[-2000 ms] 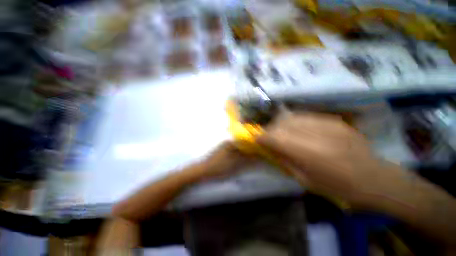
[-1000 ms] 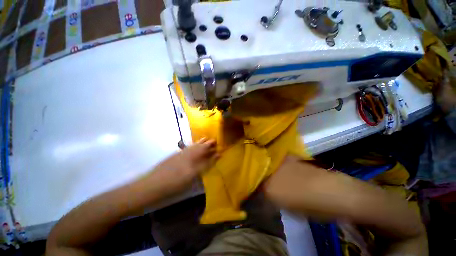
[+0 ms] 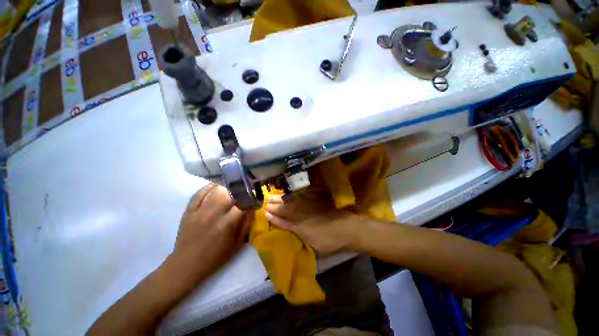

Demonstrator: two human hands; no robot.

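A mustard-yellow garment piece (image 3: 286, 259) lies under the needle area of the white sewing machine (image 3: 368, 79), with one end hanging over the table's front edge and more cloth right of my right hand. My left hand (image 3: 210, 223) lies on the table left of the foot, its fingertips partly behind the shiny thread take-up guard (image 3: 240, 184). My right hand (image 3: 315, 223) lies on the cloth just right of the foot, fingers pointing left. The lamp lights the cloth between my hands. The needle is hidden, and whether my left fingers grip cloth is unclear.
Scissors with red-orange handles (image 3: 502, 146) lie at the table's right end. A dark control panel (image 3: 519, 98) is on the machine head. Yellow cloth (image 3: 542, 243) hangs at the lower right by a blue support (image 3: 486, 230). More yellow cloth (image 3: 295, 16) is behind the head.
The view has moved closer over the machine head. My left hand has moved up beside the foot, and my right hand has come from the cloth's lower right onto the cloth at the foot.
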